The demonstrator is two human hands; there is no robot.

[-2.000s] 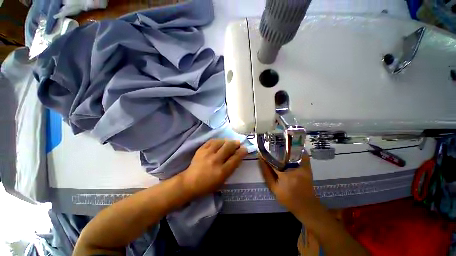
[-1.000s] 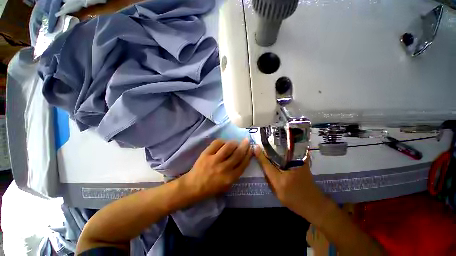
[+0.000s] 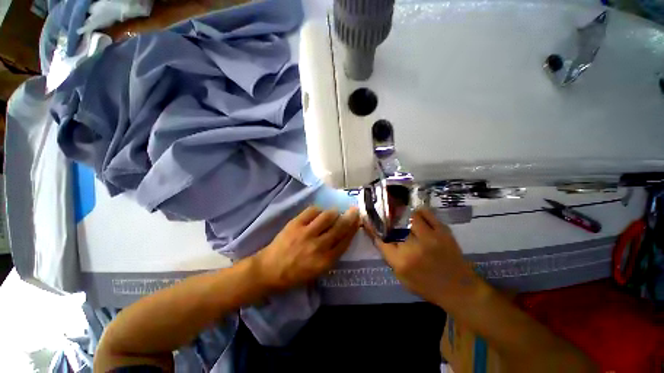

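Note:
A blue-grey garment (image 3: 211, 138) lies crumpled left of the white sewing machine head (image 3: 466, 95), with its lit edge running to the needle area. My left hand (image 3: 309, 244) is on that edge just left of the needle, fingers bent and close together on the cloth. My right hand (image 3: 431, 255) is just right of the needle area, behind and below the shiny metal guard (image 3: 395, 207). The guard partly hides its fingertips, and I cannot tell what they hold. The needle and presser foot are hidden.
Dark-and-red snips (image 3: 573, 216) lie on the bed at right. Red-handled scissors (image 3: 627, 251) are at the right edge, above red cloth (image 3: 597, 320). A grey ruler-marked table edge (image 3: 153, 284) runs along the front. Part of the garment hangs over it.
My right hand has shifted up at the guard, and more of its fingers show right of it. My left hand stays on the cloth edge. The view has shifted slightly.

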